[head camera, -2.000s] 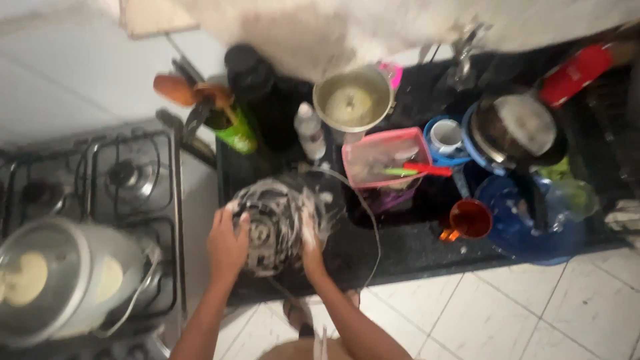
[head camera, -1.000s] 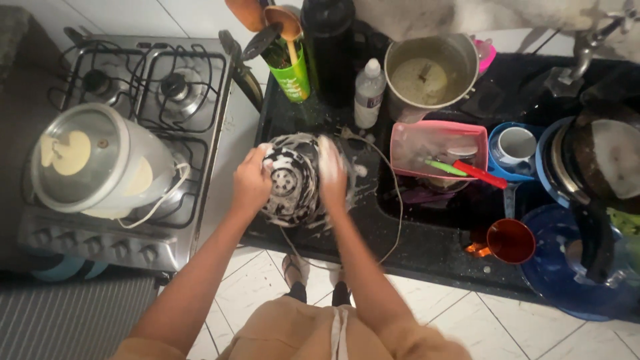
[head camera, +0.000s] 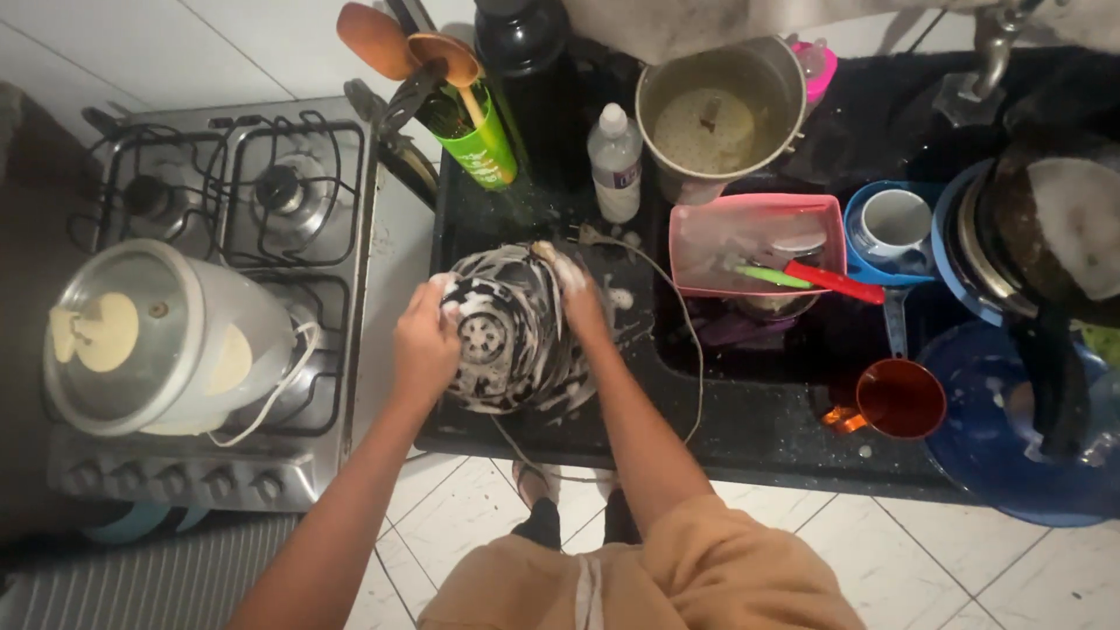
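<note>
A round black appliance base covered in white suds (head camera: 503, 337) lies on the dark stone counter, with a vented disc facing up. My left hand (head camera: 429, 337) grips its left edge, thumb over the disc's side. Foam coats my right hand (head camera: 567, 280), which rests at the base's upper right side; whether it holds a sponge cannot be told. A pale power cord (head camera: 678, 293) with its plug (head camera: 595, 234) loops around the right of the base and hangs past the counter's front edge.
A rice cooker (head camera: 166, 337) sits on the gas stove (head camera: 206, 472) at left. Behind the base stand a utensil cup (head camera: 481, 153), a plastic bottle (head camera: 616, 166) and a metal pot (head camera: 717, 114). Rightward are a pink basin (head camera: 752, 214), an orange mug (head camera: 901, 398) and a blue bowl (head camera: 971, 437).
The view has shifted since the earliest frame. My right hand has moved a little over the right side of the soapy base, while my left hand stays at its left edge.
</note>
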